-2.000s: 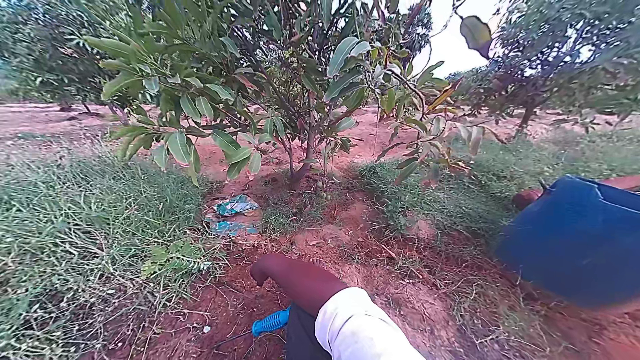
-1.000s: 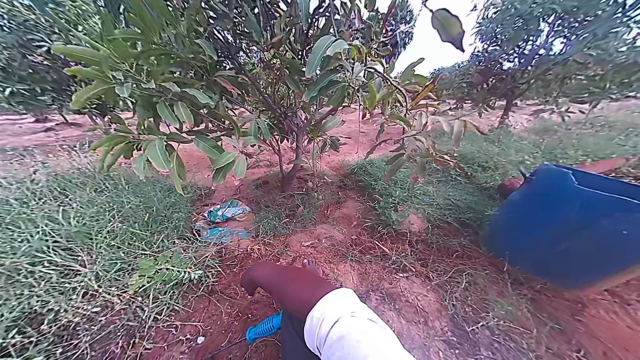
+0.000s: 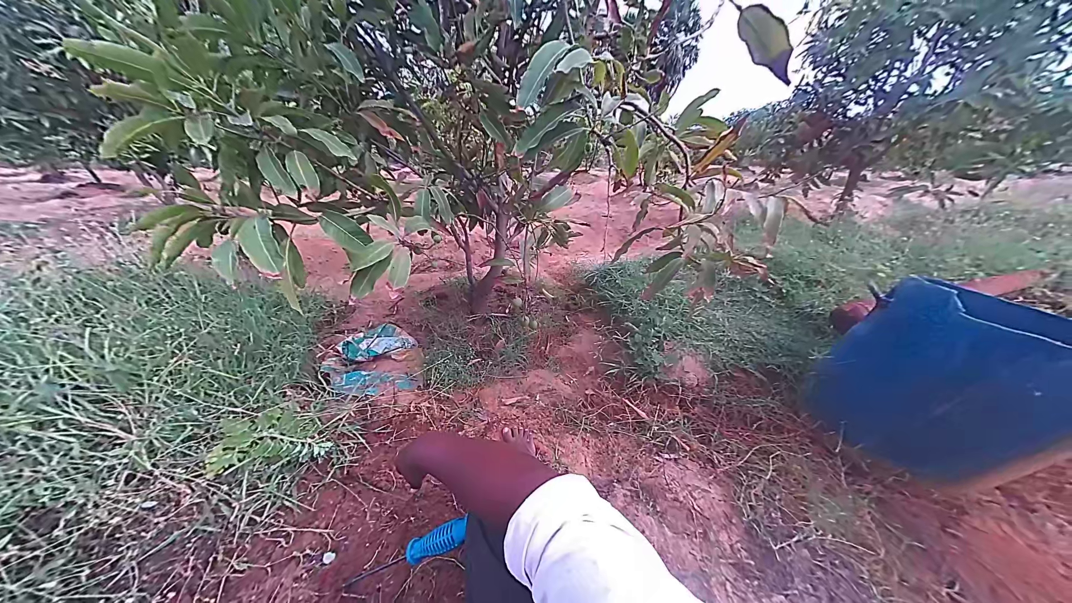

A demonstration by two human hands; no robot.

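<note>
My left arm in a white sleeve reaches in from the bottom; my left hand (image 3: 412, 466) is bent down above the red soil, and its fingers are hidden. Just below it, a tool with a ribbed blue handle (image 3: 436, 540) and a thin dark shaft lies beside dark cloth (image 3: 492, 563). Bare toes (image 3: 519, 439) show past the forearm. At the right is a tilted blue plastic container (image 3: 946, 377). Behind its rim a reddish-brown shape (image 3: 850, 316) may be my right hand, but its fingers and any grip cannot be made out.
A leafy young tree (image 3: 494, 260) stands ahead, its branches hanging low across the view. Crumpled green and white plastic (image 3: 375, 343) lies left of its trunk. Grass (image 3: 134, 402) covers the left side, with more grass (image 3: 703, 322) at the right. Further trees (image 3: 854, 167) stand behind.
The view has shifted slightly. The left arm keeps much the same bent pose, and bare toes that did not show two seconds ago now show beyond it.
</note>
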